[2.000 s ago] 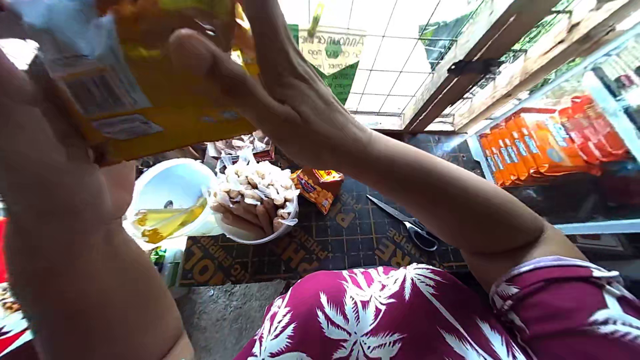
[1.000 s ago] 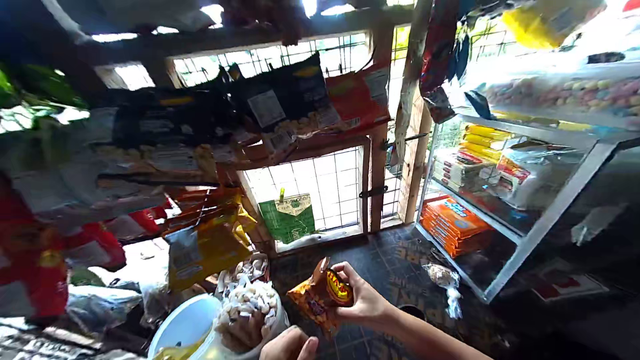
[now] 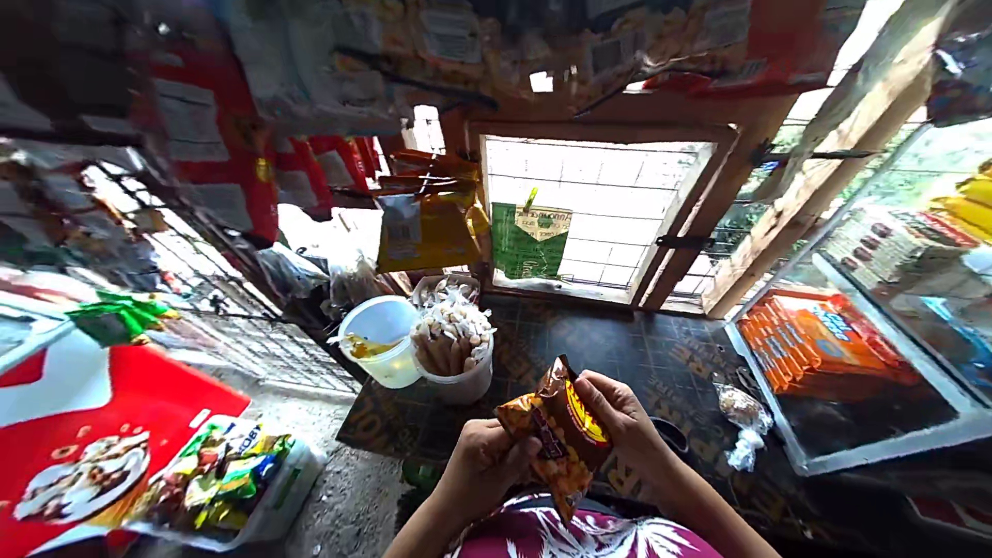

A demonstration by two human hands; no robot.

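Both hands hold orange-brown snack packets over the near edge of the dark counter. My left hand [image 3: 490, 457] grips the lower left side of an orange packet [image 3: 542, 442], its thumb on the front. My right hand [image 3: 620, 411] pinches a brown packet with a yellow emblem [image 3: 587, 415] from the right side. The two packets overlap, and whether they are joined cannot be told. Just beyond my left hand stand a white tub of wrapped brown sticks [image 3: 453, 349] and a whitish tub [image 3: 387, 372] with yellow wrappers inside.
A glass display case [image 3: 806, 457] with orange packs stands at right, beside a knotted plastic bag [image 3: 745, 418] and scissors [image 3: 670, 434] partly hidden by my right arm. A container of sachets [image 3: 225, 480] sits lower left. Packets hang overhead and beside the mesh window [image 3: 597, 209].
Two seconds ago my hands were raised at a yellow packet, and an orange packet lay on the counter. Now both hands are low, on orange-brown packets. The view has swung widely.
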